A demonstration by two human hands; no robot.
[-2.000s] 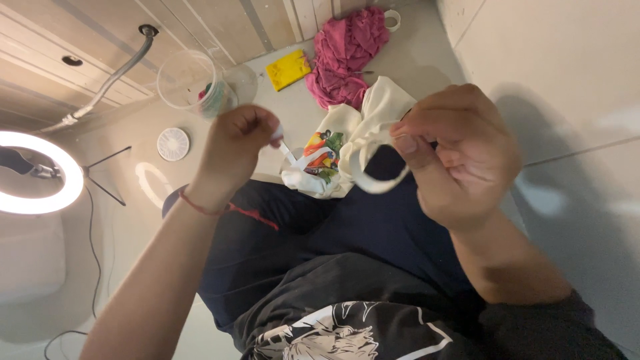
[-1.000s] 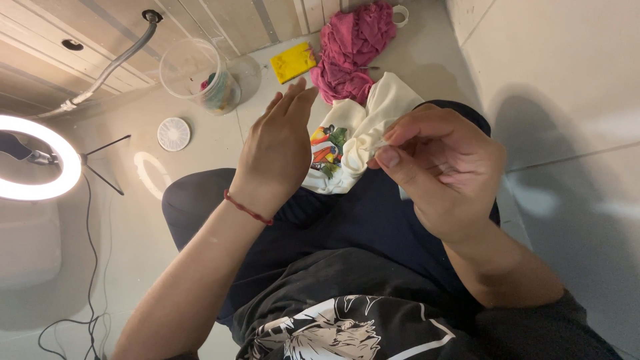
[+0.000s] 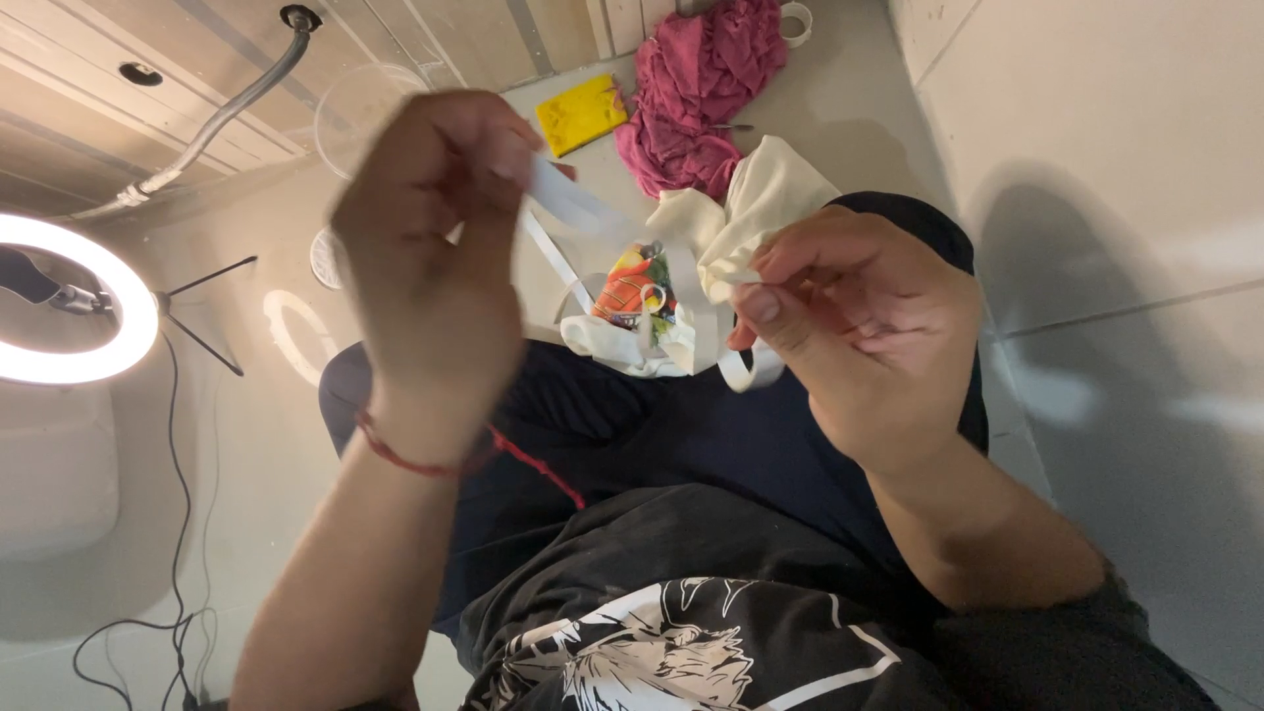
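In the head view my left hand (image 3: 444,237) is raised and pinches a white strip (image 3: 578,202), which is blurred and runs toward the right. My right hand (image 3: 859,326) pinches a thin white piece between thumb and forefinger; whether both hands hold the same strip I cannot tell. A white loop hangs just below the right fingers. Beyond and below the hands lies a cream cloth (image 3: 770,188) beside a colourful orange and green printed part (image 3: 632,291), with white strips curling over it.
A crumpled pink cloth (image 3: 691,99), a yellow block (image 3: 581,115) and a white roll (image 3: 795,24) lie on the floor by the wall. A clear plastic tub (image 3: 346,114) is partly behind my left hand. At left stand a lit ring light (image 3: 138,296) and its cable (image 3: 176,494).
My left hand, with no strip visible in it a second ago, now pinches one and is raised. My right hand stays in about the same place, still pinching.
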